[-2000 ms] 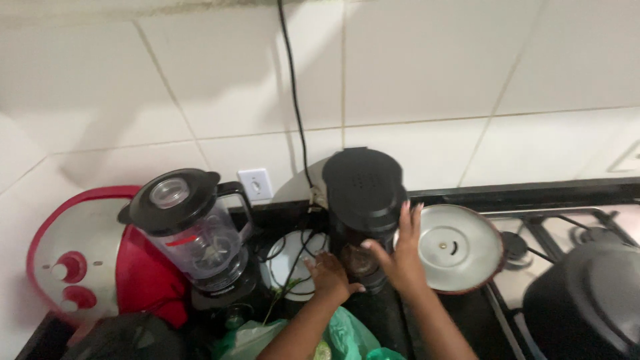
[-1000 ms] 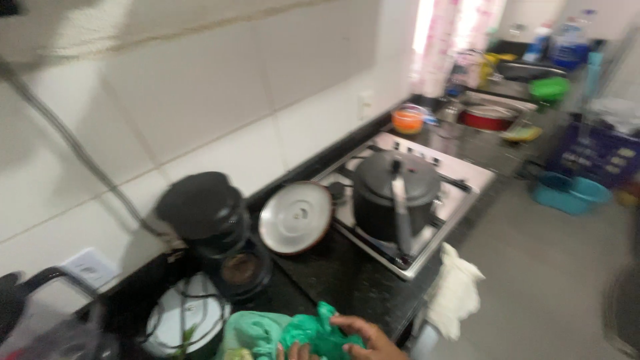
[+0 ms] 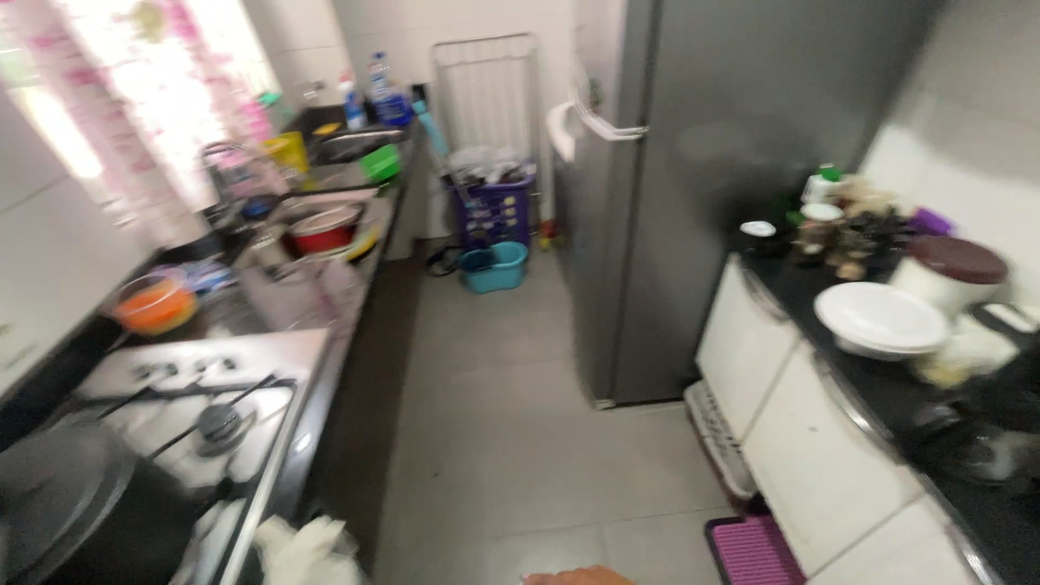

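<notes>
Only a small part of one hand shows at the bottom edge of the head view, over the floor. Which hand it is, and whether it holds anything, cannot be told. At the lower left, a dark pot stands on the gas cooktop, and a pale cloth hangs at the cooktop's front edge. The other hand is outside the frame.
A tall dark refrigerator stands beyond the tiled floor. On the right, a black counter bears a white lidded bowl. A purple laundry basket and a turquoise tub stand at the back. A purple mat lies lower right.
The view has swung far right, from the coffee maker and blender to the refrigerator and right counter. Both hands were at the coffee maker, then by a green plastic bag; now only part of one shows.
</notes>
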